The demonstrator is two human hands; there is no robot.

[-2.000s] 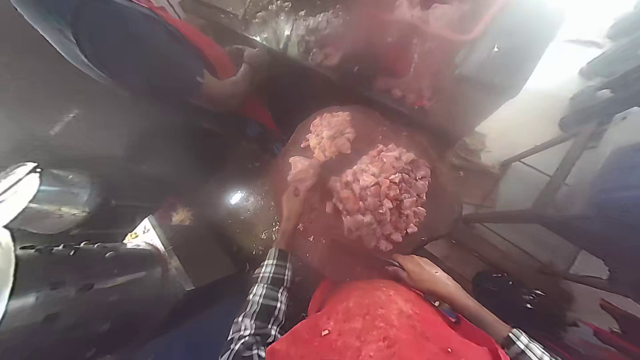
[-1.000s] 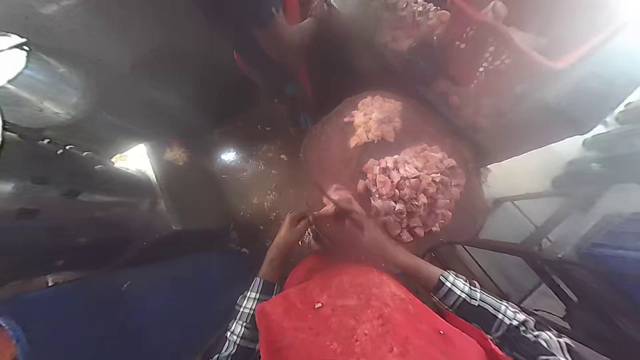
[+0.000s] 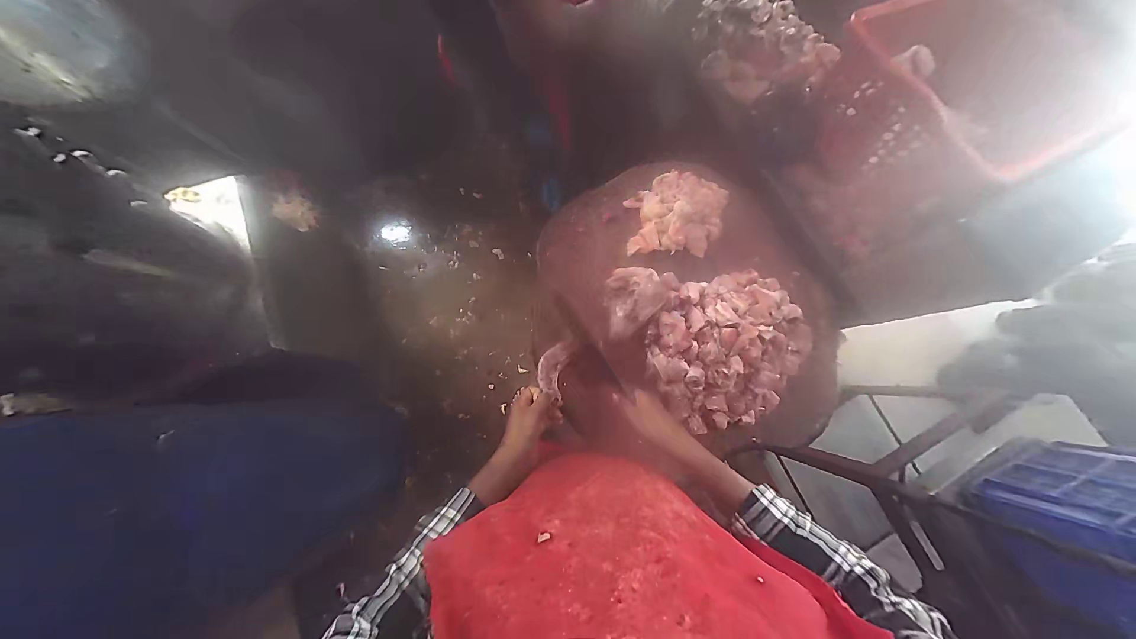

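A round, reddish-brown chopping block (image 3: pixel 586 240) stands in front of me. On its right half lies a heap of cut raw meat chunks (image 3: pixel 728 346), with a larger raw piece (image 3: pixel 635 297) against its left side. Farther back on the block is a smaller, paler pile of raw meat or fat (image 3: pixel 679 213). My left hand (image 3: pixel 532 413) is closed on a strip of raw meat (image 3: pixel 552 368) at the block's near left edge. My right hand (image 3: pixel 643 417) is low over the block, beside a dark, straight-edged shape that may be a blade; haze blurs its fingers.
A red crate (image 3: pixel 958 133) and more raw meat (image 3: pixel 763 53) are at the back right. A metal frame (image 3: pixel 852 470) and a blue plastic crate (image 3: pixel 1056 506) stand at the right. Scraps dot the wet floor (image 3: pixel 453 293) on the left. A red apron (image 3: pixel 621 550) covers my front.
A larger raw piece now lies left of the chunk heap, where one second ago none showed. My hands, close together then, are now farther apart.
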